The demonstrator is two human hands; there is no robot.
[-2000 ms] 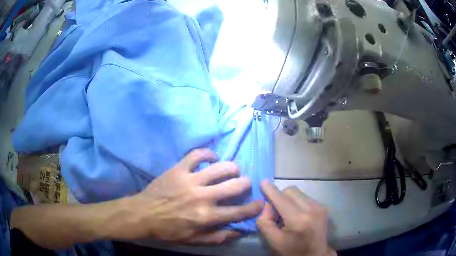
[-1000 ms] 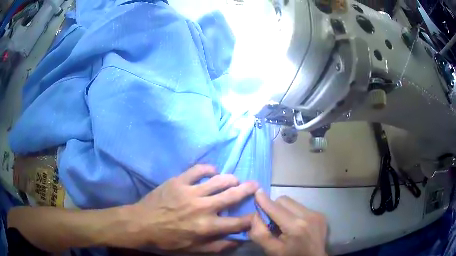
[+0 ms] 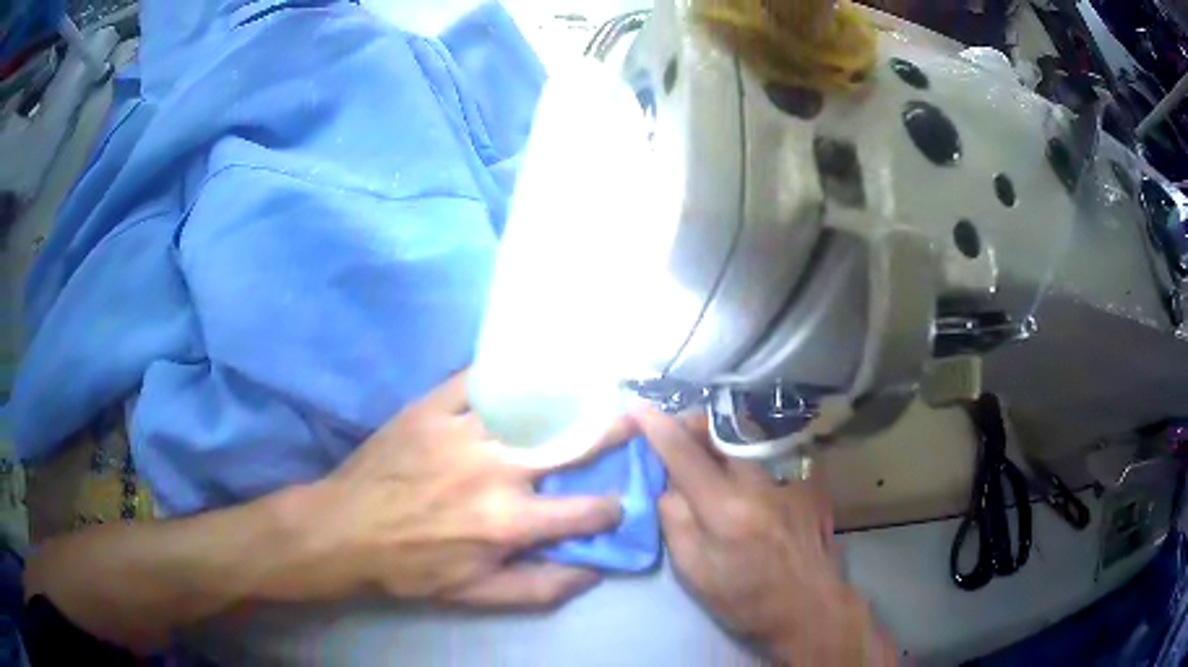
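Observation:
The light blue garment (image 3: 326,261) lies heaped left of the off-white sewing machine head (image 3: 795,248). A small end of the same cloth shows between my hands below the lamp. My left hand (image 3: 456,508) lies spread on this cloth, fingers pressing it down. My right hand (image 3: 749,541) is at its right edge, fingertips close to the needle area; whether they pinch the cloth is hard to tell. The glaring white lamp (image 3: 573,274) hides the needle and part of my left fingers. A curved pale metal guard (image 3: 762,446) is just above my right hand.
Black-handled scissors (image 3: 993,508) lie right of the machine bed, with a small dark tool (image 3: 1062,495) beside them. Yellow thread or wrapping (image 3: 795,39) sits on top of the head. Brown-yellow tape (image 3: 94,485) is on the table's left edge.
The view has shifted, so the machine head and lamp appear larger. Both hands have moved up nearer the needle area, and less of the cloth strip shows in front of it.

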